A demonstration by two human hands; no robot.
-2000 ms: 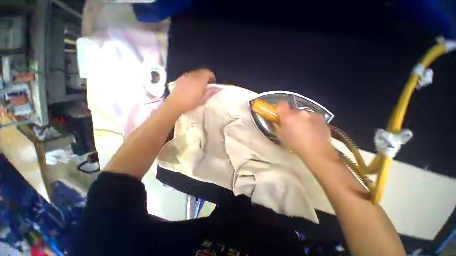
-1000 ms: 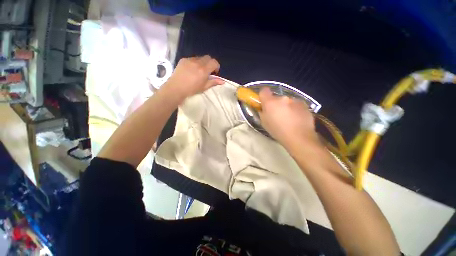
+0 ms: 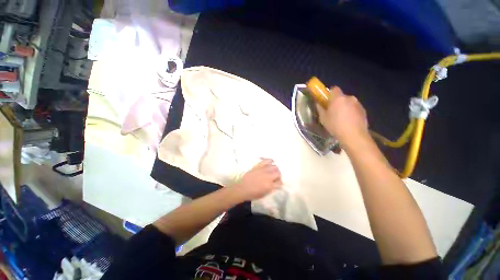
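Note:
The cream trouser leg (image 3: 323, 178) lies across the black ironing table cover (image 3: 246, 52), its wide curved end at the left and its straight hem at the right. My right hand (image 3: 344, 116) is closed around the orange handle of the steam iron (image 3: 308, 117), which stands at the far edge of the cloth, partly over the black cover. My left hand (image 3: 262, 179) rests on the near side of the cloth, fingers bent; whether it pinches the fabric cannot be told.
A yellow steam hose (image 3: 418, 136) with white rag knots hangs at the right. Pale pink and white cloth pieces (image 3: 129, 71) and a white ring-shaped item (image 3: 171, 71) lie at the left on the side board (image 3: 109, 178). A blue plastic basket (image 3: 71, 227) is at lower left. Blue padding (image 3: 405, 22) borders the far edge.
My left hand has left the cloth's far edge and moved down to its near side. The wide end lies flatter. The iron has moved right and turned.

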